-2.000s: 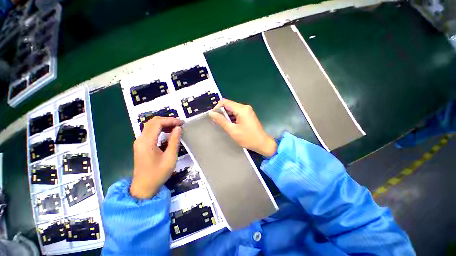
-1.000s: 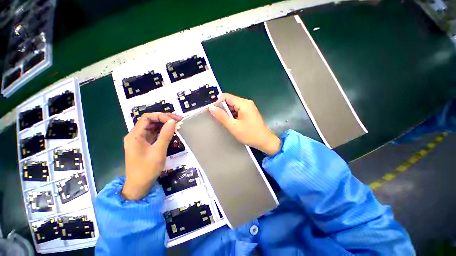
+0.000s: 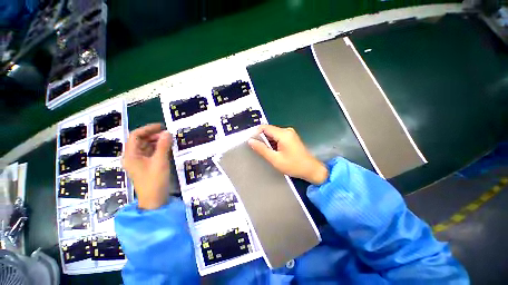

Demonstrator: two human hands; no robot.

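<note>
My right hand point(image 3: 287, 151) pinches the top edge of a grey-brown adhesive sheet point(image 3: 270, 206) with white edges. The sheet slants down over the right side of a white blister tray point(image 3: 196, 263). Black phone parts point(image 3: 225, 245) with small gold patches lie in the tray's pockets; the sheet hides some of its lower right part. My left hand point(image 3: 147, 161) is slightly blurred, left of this tray, thumb and fingertips close together. Whether it holds a small piece cannot be seen.
A neighbouring tray point(image 3: 64, 261) of black parts lies left. A second adhesive sheet point(image 3: 367, 106) lies flat on the green bench point(image 3: 289, 94) at right. Beyond the pale rail point(image 3: 278, 52) are trays point(image 3: 75, 92) at upper left. A fan point(image 3: 25, 270) is at lower left.
My left hand has moved left, away from the sheet's top edge and off the tray, uncovering black parts. My right hand still holds the sheet. The view has shifted.
</note>
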